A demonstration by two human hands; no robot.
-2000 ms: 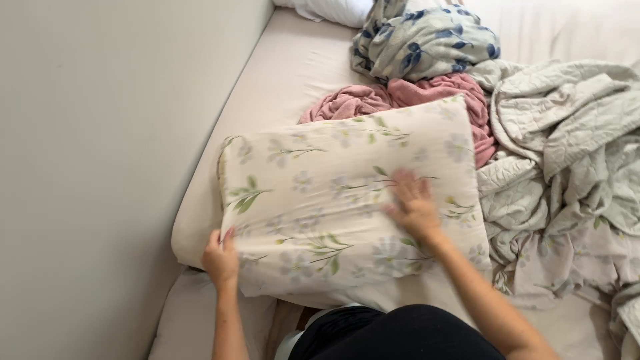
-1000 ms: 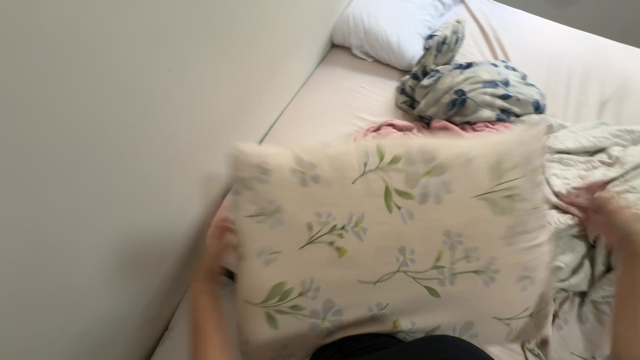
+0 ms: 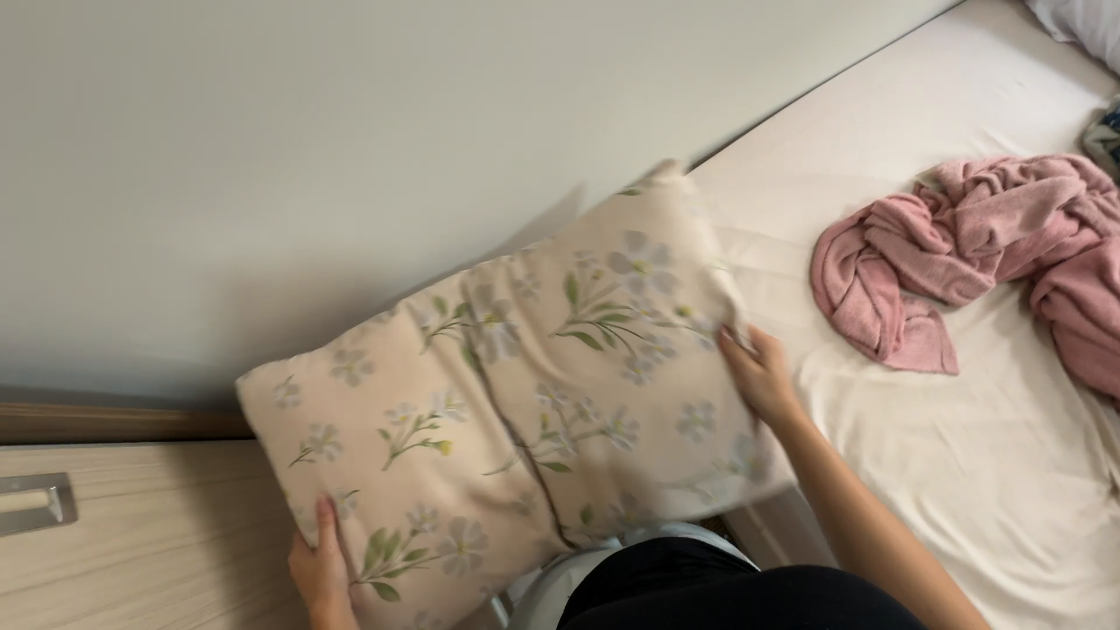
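Note:
A pillow in a floral pillowcase [image 3: 612, 376], cream to pale pink with grey-blue flowers and green leaves, is held up between my hands in front of my body. A dark crease or opening line runs down its middle. My left hand [image 3: 322, 560] grips its lower left edge, thumb on top and fingers hidden beneath. On the right edge, my right hand [image 3: 759, 372] has hold of the fabric, fingers partly hidden. The pillow hangs tilted, its right side higher, with its far edge near the wall.
A pale wall [image 3: 350, 157] runs behind the pillow. The bed with a cream sheet [image 3: 919, 446] lies at right, bearing a crumpled pink blanket [image 3: 989, 227]. A white pillow [image 3: 1089, 26] is at the top right. A wood-look surface with a recessed metal handle [image 3: 35, 503] is at left.
The floral pillow lay on the bed under my hands two seconds ago; now it is lifted off, near the wall. My right hand has gone from its top to its right edge. The view has swung left.

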